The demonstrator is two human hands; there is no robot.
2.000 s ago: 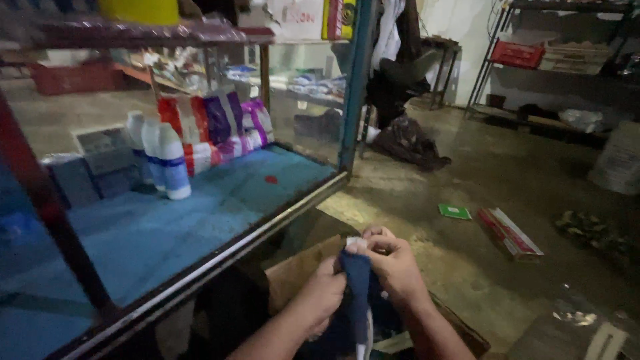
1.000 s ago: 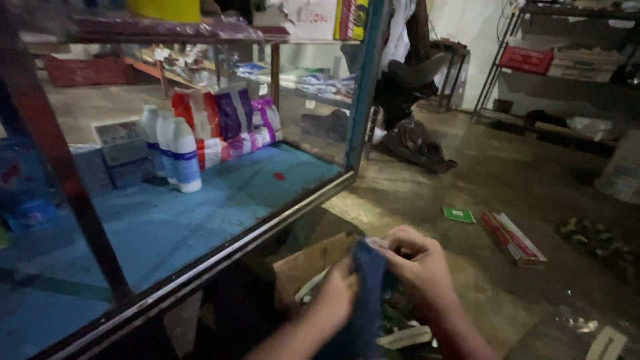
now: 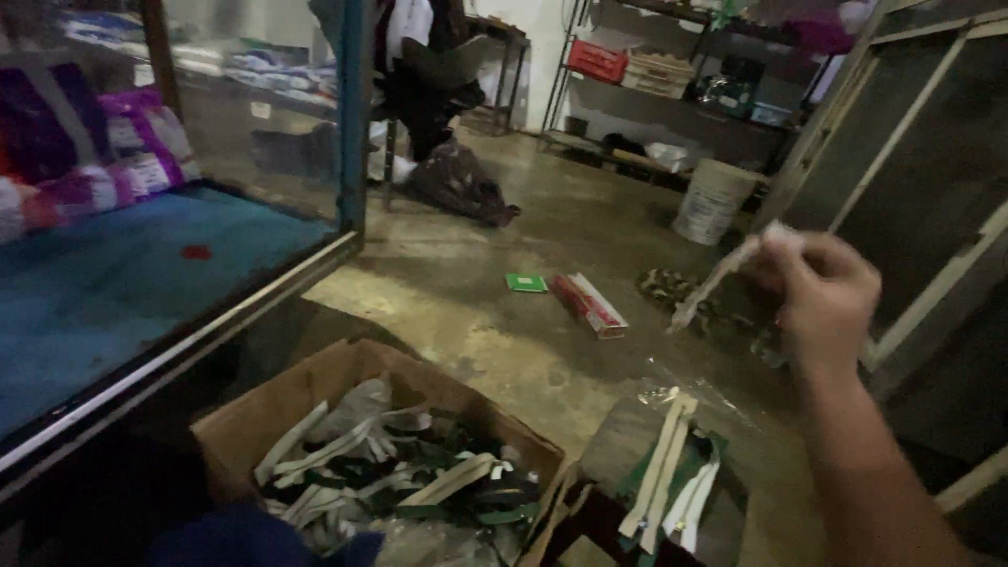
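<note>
My right hand (image 3: 823, 287) is raised at the right of the view, its fingers closed on a thin whitish strip (image 3: 717, 276) that hangs down to the left; the strip is blurred, and its material cannot be told. My left hand is out of view. Below, an open cardboard box (image 3: 260, 405) holds a tangle of white, beige and dark green zippers (image 3: 449, 480). Beside it, a beige zipper (image 3: 660, 472) and a white zipper (image 3: 694, 500) lie on a dark surface. Dark blue cloth (image 3: 236, 535) shows at the bottom left.
A glass display case (image 3: 276, 276) with a blue shelf stands at left. On the floor are a green packet (image 3: 526, 283), a red and white carton (image 3: 589, 305), a camouflage-patterned cloth (image 3: 669, 287) and a white bucket (image 3: 713, 201). Metal shelving (image 3: 630, 146) stands behind.
My right hand has moved away to the right and up, with the whitish strip in it. My left hand has left the view, which has swung to the right. The blue cloth is no longer between the hands.
</note>
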